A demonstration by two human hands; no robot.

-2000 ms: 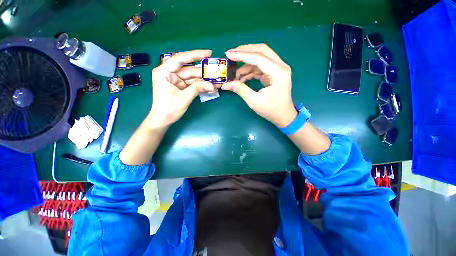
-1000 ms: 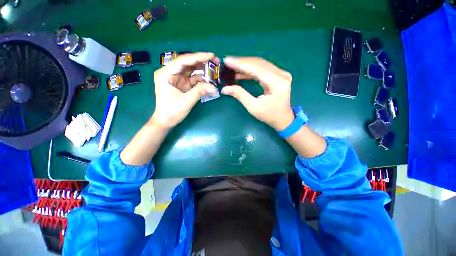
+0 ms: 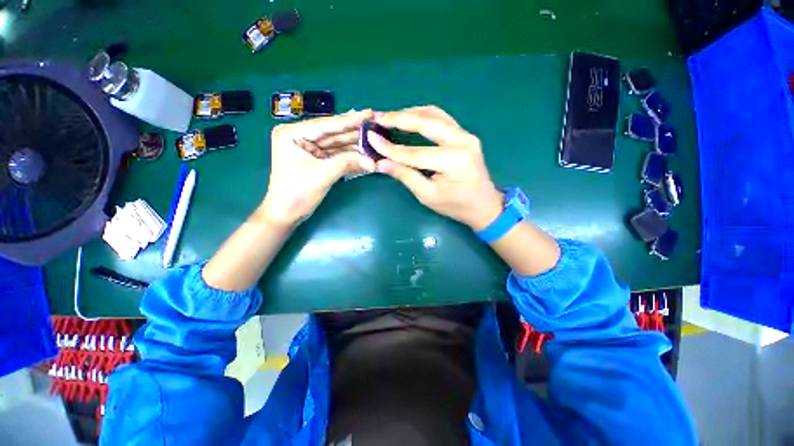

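A small dark watch unit is held upright on edge between my hands over the green mat. My left hand grips its left side with thumb and fingers. My right hand holds it from the right, thumb on its dark face. A bit of a white wipe shows just under my left fingertips. Several display modules with orange and white ends lie at the upper left of the mat.
At left are a desk fan, a whitish bottle, a wipe stack and a white-blue pen. At right are a black slab, several dark housings and a blue bin. Red clamps sit below the bench edge.
The unit was opened out with its orange and white inside showing; now its dark face is folded against it. My right hand has closed in to the left. The view has shifted slightly.
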